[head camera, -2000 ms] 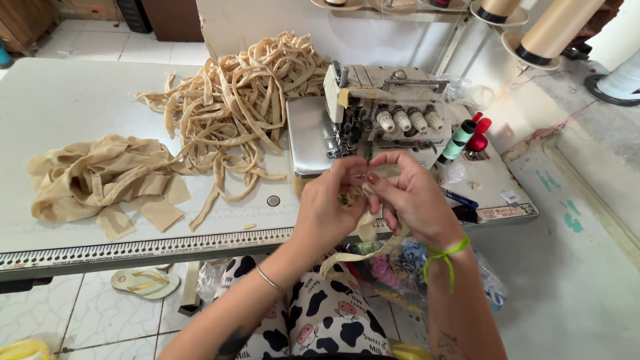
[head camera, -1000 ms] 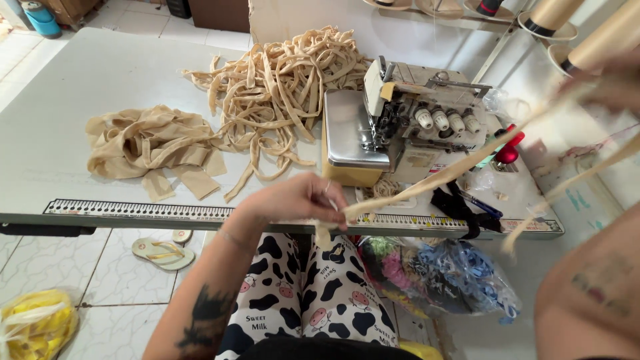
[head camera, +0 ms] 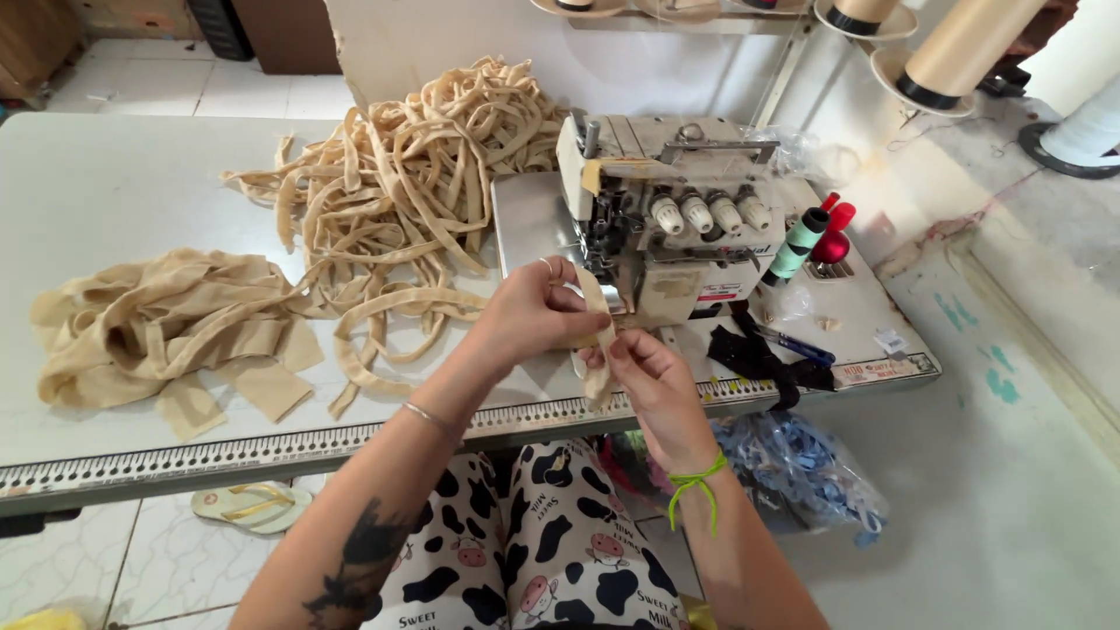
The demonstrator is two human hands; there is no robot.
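Note:
A beige fabric strip is pinched between both hands just in front of the overlock sewing machine. My left hand grips its upper part by the needle area, thumb pressed on the cloth. Lower and to the right, my right hand holds the same strip between thumb and fingers, and its end hangs over the table edge. A tangled heap of beige strips lies left of the machine. Nearer the left side is a crumpled pile of beige fabric. Part of the strip is hidden by my fingers.
A measuring tape runs along the table's front edge. Right of the machine are a green thread spool, black cloth and blue-handled snips. Thread cones stand above right. A plastic bag of scraps sits below the table.
One second ago the strip was stretched out to the right by my raised right hand; now both hands are close together on it in front of the machine.

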